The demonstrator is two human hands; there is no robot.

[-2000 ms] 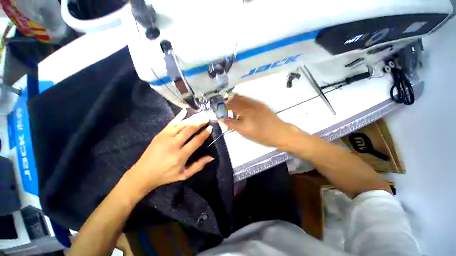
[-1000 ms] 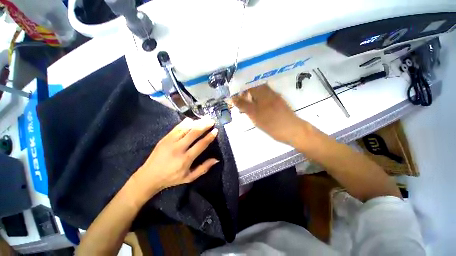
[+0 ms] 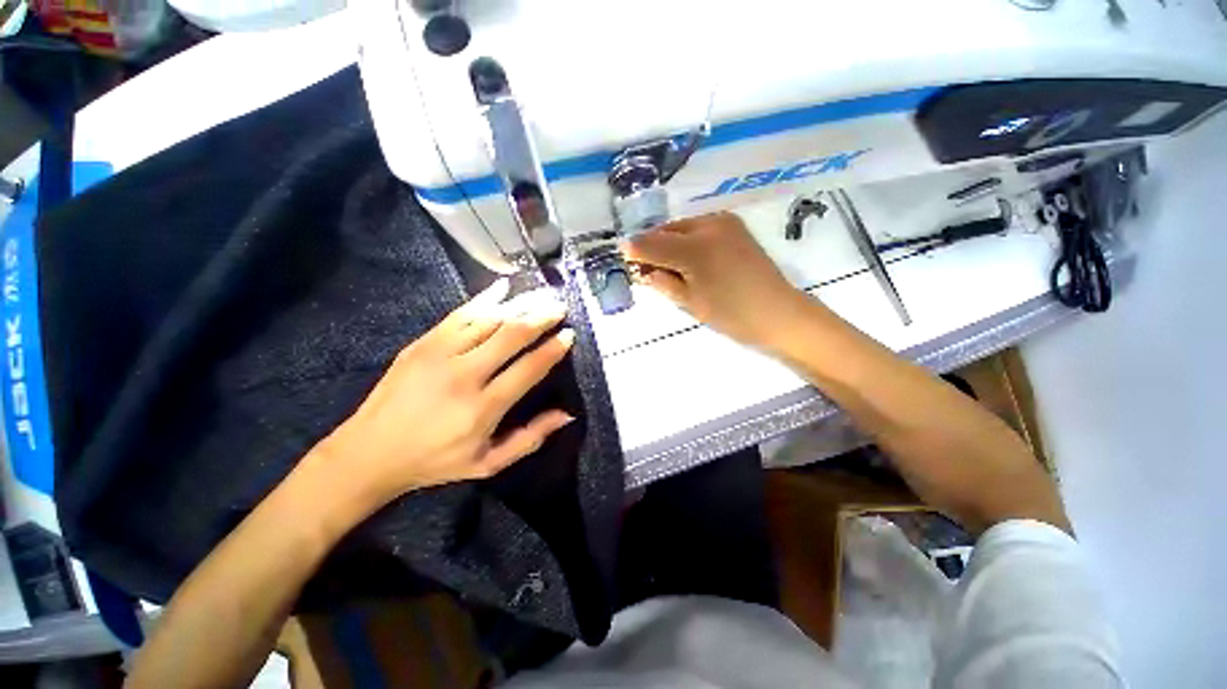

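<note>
The dark cloth lies heaped left of the needle and hangs over the front edge. Its narrow folded band runs from the needle area towards the lap. My left hand lies flat on the cloth, fingers spread, fingertips beside the presser foot. My right hand is at the right of the foot, its curled fingers touching or close to the small metal attachment. I cannot tell whether it holds something. The white sewing machine stands over the work.
A long silver tool, a dark rod with a black handle and a small dark metal part lie on the machine bed. Black-looped scissors lie at the far right. A cardboard box stands below the table.
The camera view has shifted. My right hand has moved in closer to the attachment beside the foot; the thin thing below its fingers earlier no longer shows. My left hand stays on the cloth.
</note>
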